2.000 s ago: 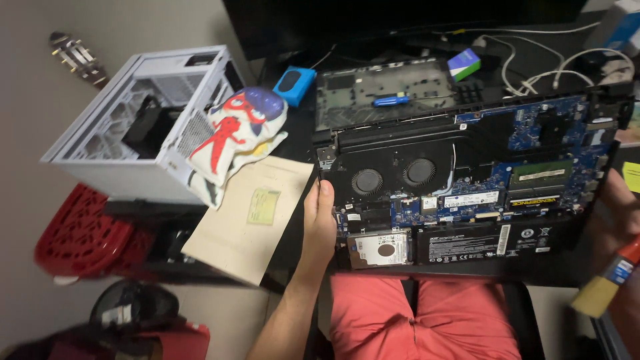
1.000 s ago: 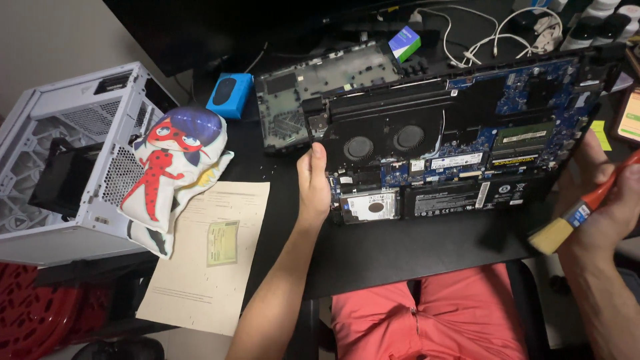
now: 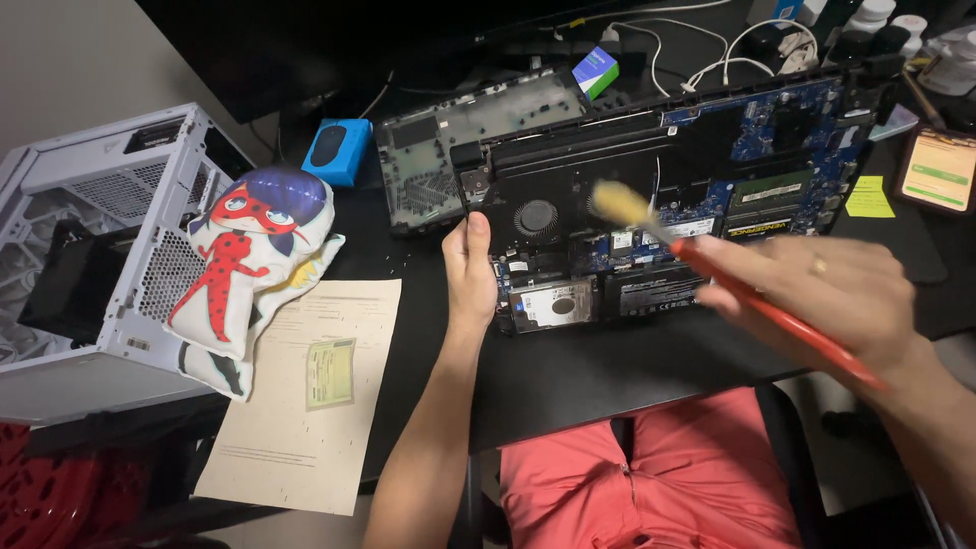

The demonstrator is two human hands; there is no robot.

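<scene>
My left hand grips the left edge of an opened laptop base, thumb on top, and holds it tilted above the desk. Its fans, blue circuit board, green memory module, hard drive and black battery are exposed. In my right hand is a paintbrush with a red handle; its pale bristles are blurred over the right-hand fan. A thin white cable stands up close to the bristles. Behind the laptop lies its detached bottom cover.
At the left stand a white computer case and a printed plush doll, beside a paper sheet. A blue box, white cables, bottles and a phone lie around the desk's back and right.
My right hand has brought the brush from the laptop's right side to over the fans. My left hand still holds the left edge. A blue-handled tool seen earlier on the cover is out of sight.
</scene>
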